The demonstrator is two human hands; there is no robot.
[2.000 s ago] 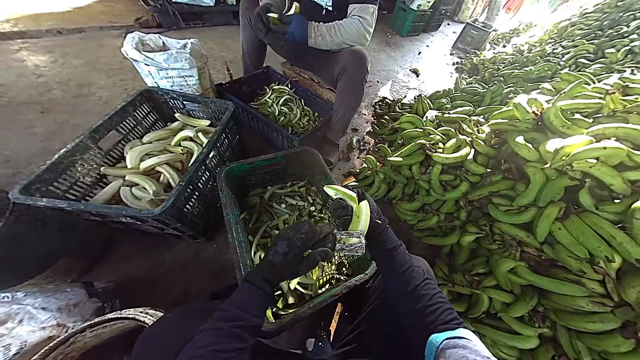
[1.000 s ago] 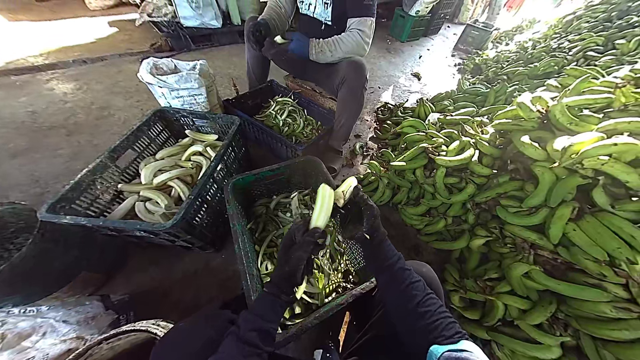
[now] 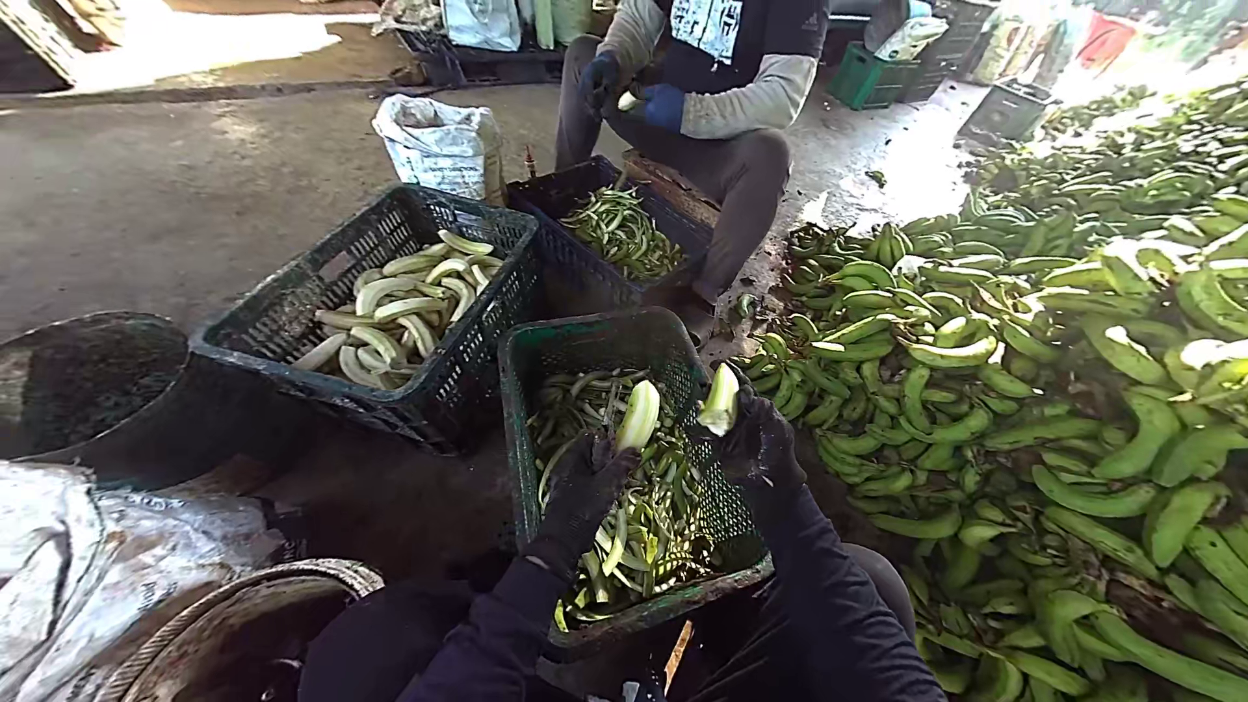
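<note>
My left hand (image 3: 585,497), in a dark glove, holds a pale peeled plantain (image 3: 639,416) upright over the green plastic crate (image 3: 517,429) between my knees. Long strips of green peel (image 3: 643,536) lie in that crate. My right hand (image 3: 760,448), also gloved, is at the crate's right side and holds a piece of plantain or peel (image 3: 721,400) with a pale inner face. The two hands are apart. Whether the right hand also holds a tool is hidden by its fingers.
Peeled plantains (image 3: 400,307) lie in a dark crate (image 3: 292,375) at left. Beyond are another crate of peels (image 3: 561,249), a white sack (image 3: 439,146) and a seated person (image 3: 721,117) with gloved hands. Green plantains (image 3: 1053,439) cover the right. A round bucket (image 3: 234,604) stands near left.
Two seconds ago my hands were close together at the plantain, with loosened peel beside it. Now the hands are farther apart, and the plantain in my left hand is bare.
</note>
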